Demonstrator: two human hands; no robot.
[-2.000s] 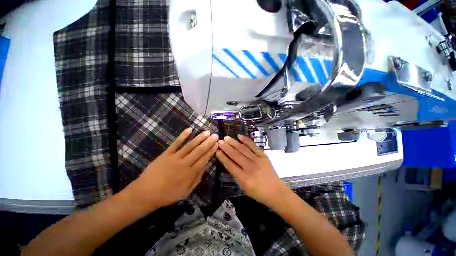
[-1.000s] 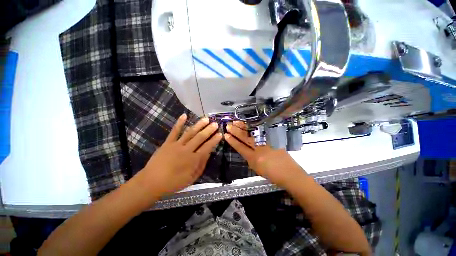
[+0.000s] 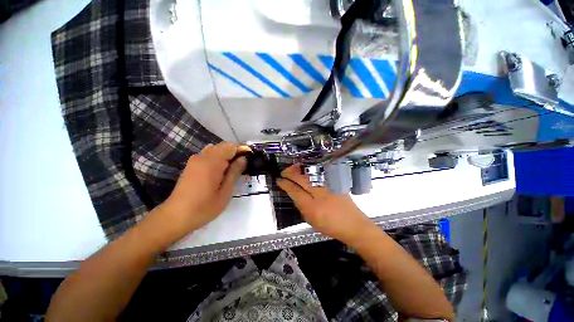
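Note:
A plaid garment panel [image 3: 88, 82] with narrow black seam strips lies on the white table, left of the sewing machine head [image 3: 252, 75], and runs under it. My left hand [image 3: 211, 179] has its fingers curled and pinches the bunched dark edge of the panel just in front of the needle area [image 3: 292, 146]. My right hand [image 3: 311, 198] is just right of it, fingertips on a dark strip of the cloth, which hangs toward the table edge. The needle and the cloth beneath the machine head are hidden.
A large curved shiny guard [image 3: 434, 56] stands in front of the head. The ruler-marked table edge [image 3: 252, 245] runs below my hands. More plaid cloth [image 3: 422, 255] lies below the table edge at the right. A grey floor with a yellow-black line [image 3: 484, 264] shows at lower right.
My left hand has gone from lying flat on the panel to pinching its edge, which is now lifted and bunched. White table shows between my hands. My right hand stays near the needle area.

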